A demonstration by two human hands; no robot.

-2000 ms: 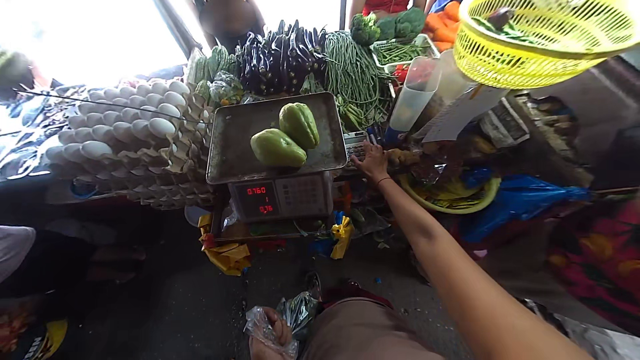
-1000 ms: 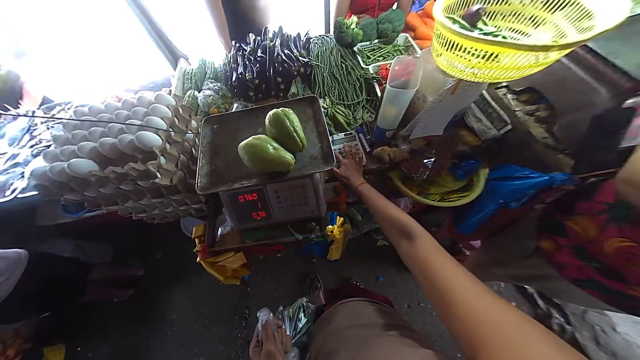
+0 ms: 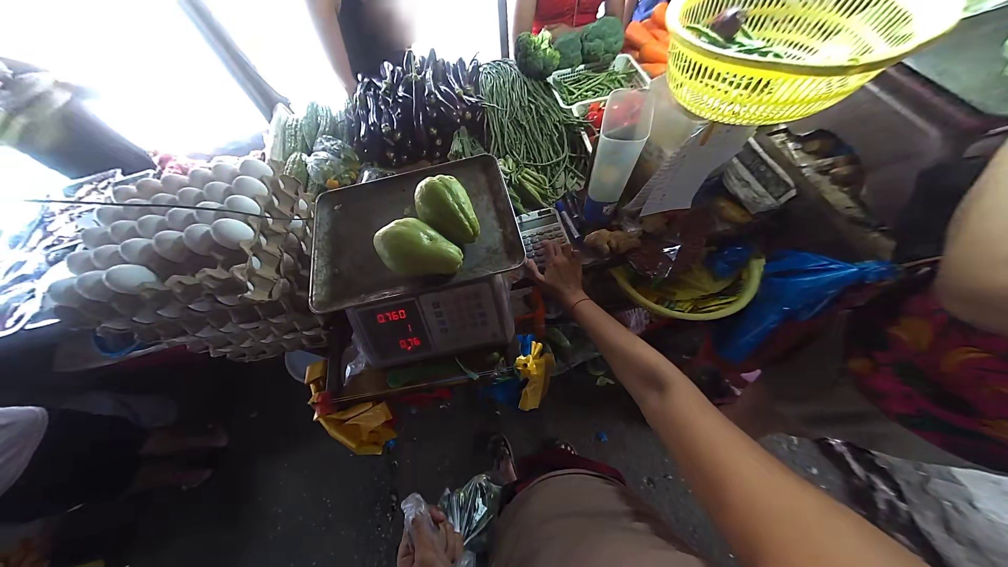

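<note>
Two green chayotes (image 3: 429, 228) lie touching on the metal pan (image 3: 346, 236) of a digital scale (image 3: 465, 315) with a lit red display. Just right of the pan, my right hand (image 3: 561, 272) rests with spread fingers on the keys of a calculator (image 3: 542, 228); it holds nothing. At the bottom edge my left hand (image 3: 429, 543) is closed on a clear plastic bag (image 3: 472, 508), whose contents I cannot make out.
Stacked egg trays (image 3: 181, 236) stand left of the scale. Eggplants (image 3: 417, 110) and string beans (image 3: 524, 118) lie behind it. A yellow plastic basket (image 3: 772, 87) is at upper right, above a tall clear container (image 3: 622, 150). Other people stand around the stall.
My right hand stays at the calculator, its fingers slightly shifted. The chayotes remain on the pan. My left hand still holds the plastic bag low in view.
</note>
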